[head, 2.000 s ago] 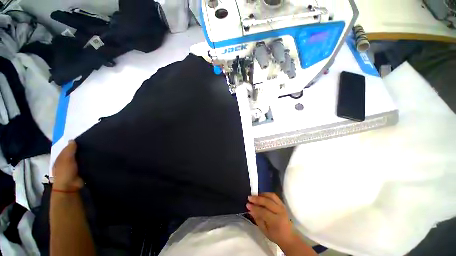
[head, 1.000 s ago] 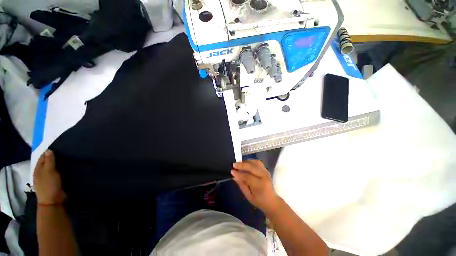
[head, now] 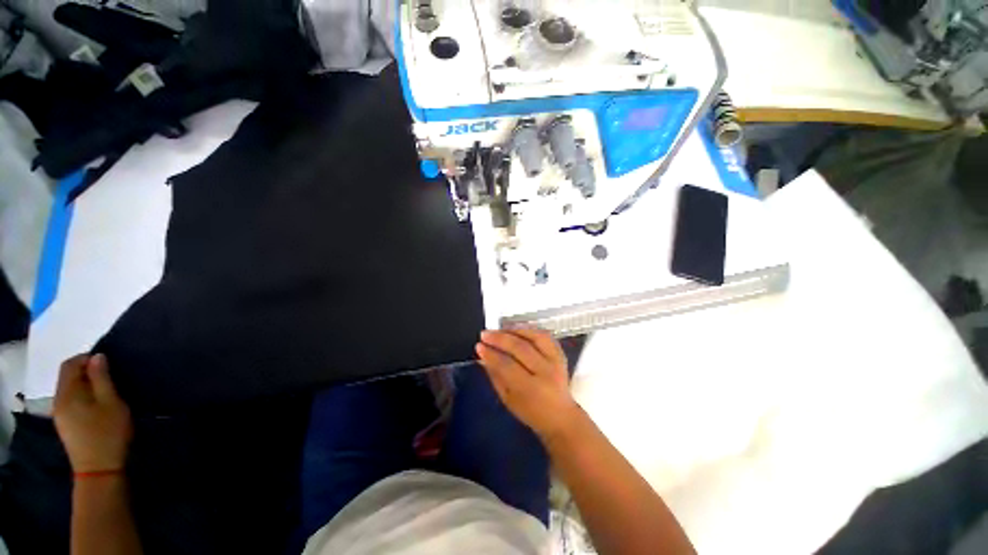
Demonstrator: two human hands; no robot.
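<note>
The black cut panel (head: 314, 239) lies flat on the white table, left of and in front of the overlock machine (head: 542, 87). A thin white strip of the white cut panel (head: 489, 284) shows along its right edge, running up to the presser foot and needle area (head: 464, 201). My left hand (head: 92, 417) holds the panel's lower left corner at the table's left edge. My right hand (head: 525, 374) holds the lower right corner of the layers, fingers on top, at the table's front edge. What lies beneath the black panel is hidden.
A smartphone (head: 700, 234) lies right of the machine, above the measuring scale (head: 650, 304). A stack of white panels (head: 758, 401) hangs at the right. Small black garment pieces (head: 163, 87) are heaped behind left. A striped cylinder (head: 726, 119) stands near the machine's right end.
The black panel has moved forward past the needle, its far end now reaching behind the machine. Both hands have moved forward and left in the picture, still holding it. The view has also shifted.
</note>
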